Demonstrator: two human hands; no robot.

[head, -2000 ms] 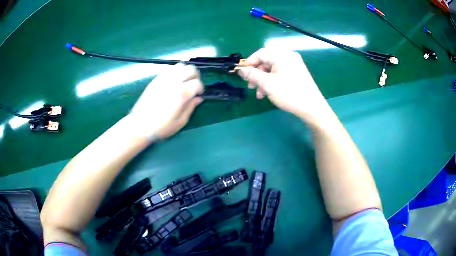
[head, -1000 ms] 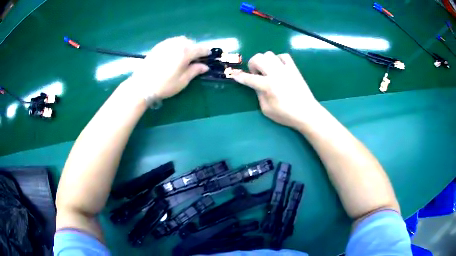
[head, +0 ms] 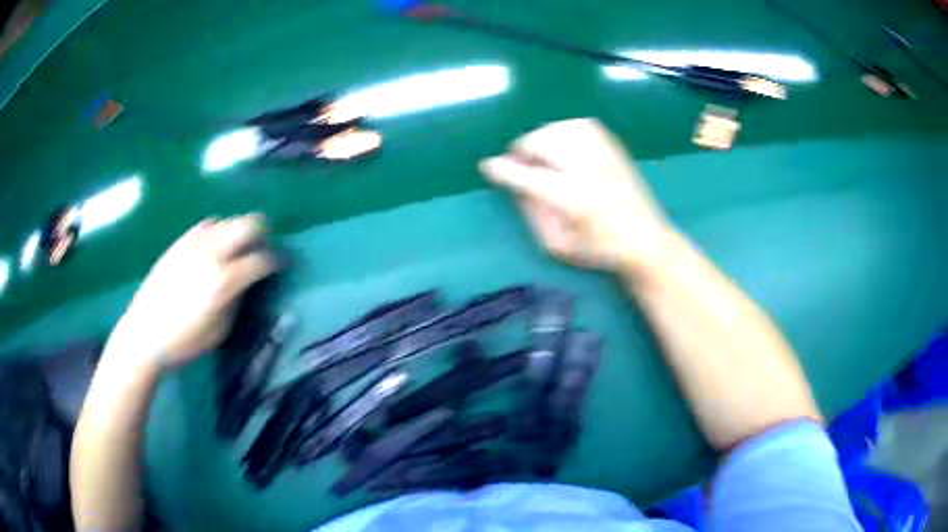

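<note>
My left hand (head: 203, 286) is at the left end of the pile of black plastic shells (head: 447, 358). Its fingers are closed on the upper end of one shell (head: 244, 358), which stands steeply across the view; blur hides the exact grip. My right hand (head: 582, 192) hovers over the worktop, fingers curled, with nothing visible in it. A partly assembled end (head: 296, 135) with two bright tips lies on the dark green strip beyond my left hand, untouched. Its cable is too blurred to follow.
Another cable lead (head: 561, 45) lies at the upper right, with a separate bright metal end piece (head: 717, 127). More ends lie at far left (head: 59, 237) and far right (head: 884, 81). A black bag (head: 31, 447) is at lower left, blue stools or bins (head: 884, 488) at lower right.
My left hand has let go of the partly assembled end and moved down-left to the shells, turning one steeper. My right hand has left the metal tips. The strip's leads appear shifted in view.
</note>
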